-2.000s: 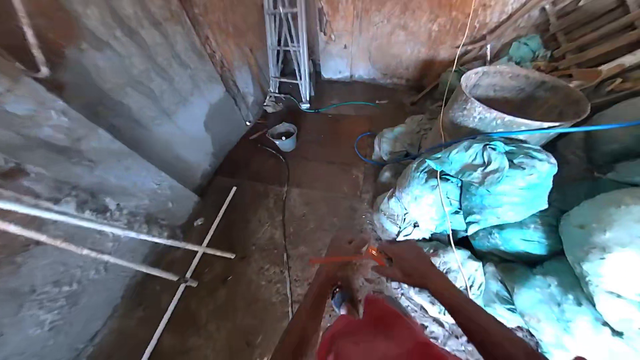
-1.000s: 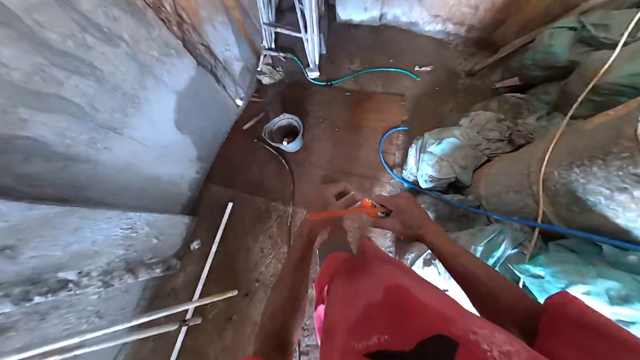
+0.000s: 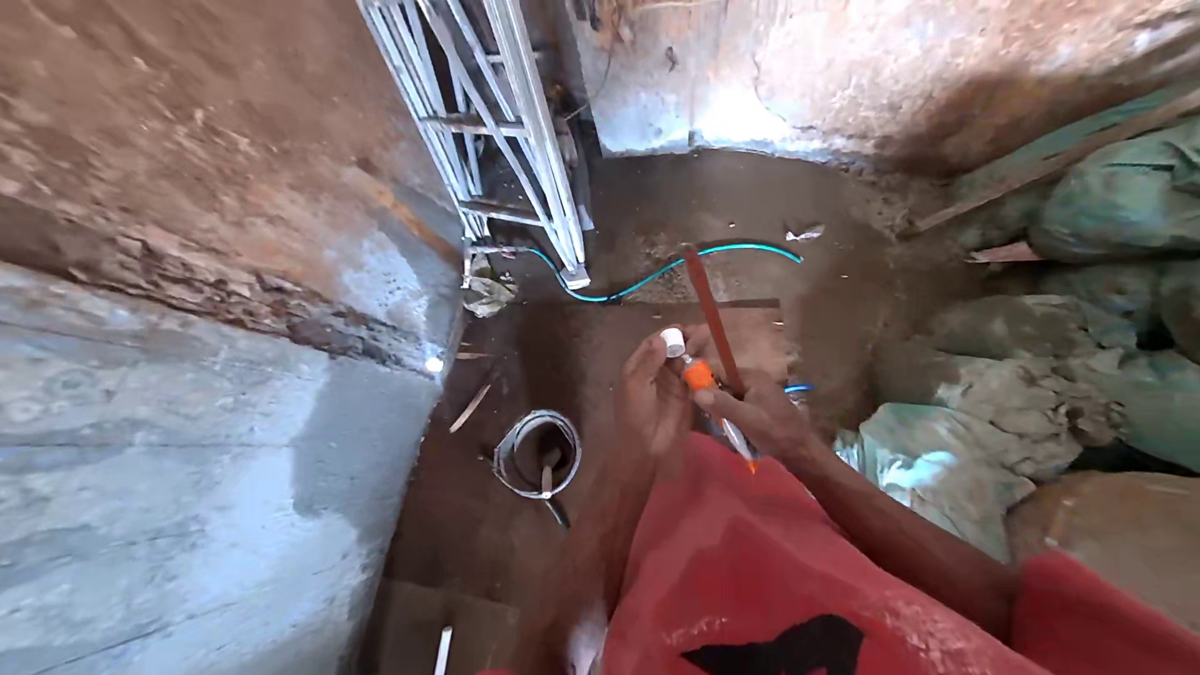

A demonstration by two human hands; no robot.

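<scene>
My left hand (image 3: pixel 653 386) holds a small white cylindrical cap or fitting (image 3: pixel 672 342) between its fingertips. Close to its right, my right hand (image 3: pixel 761 414) grips a small tube (image 3: pixel 698 375) with an orange part and a slim neck that points at the white piece. The tube's other end, orange-tipped, shows below the right hand. A thin reddish-brown strip (image 3: pixel 714 323) also sticks up from the right hand. Whether the tube's neck touches the white piece I cannot tell.
A metal ladder (image 3: pixel 539 159) stands against the left wall near the corner, a teal hose (image 3: pixel 647 279) lying at its foot. On the floor at left is a bucket (image 3: pixel 502 464) with a stick in it. Filled sacks (image 3: pixel 947 459) are piled at right, near a wooden plank (image 3: pixel 1050 173).
The strip, earlier pointing left across my hands, now points up and away. The white piece now shows in my left hand. The view has turned and shifted.
</scene>
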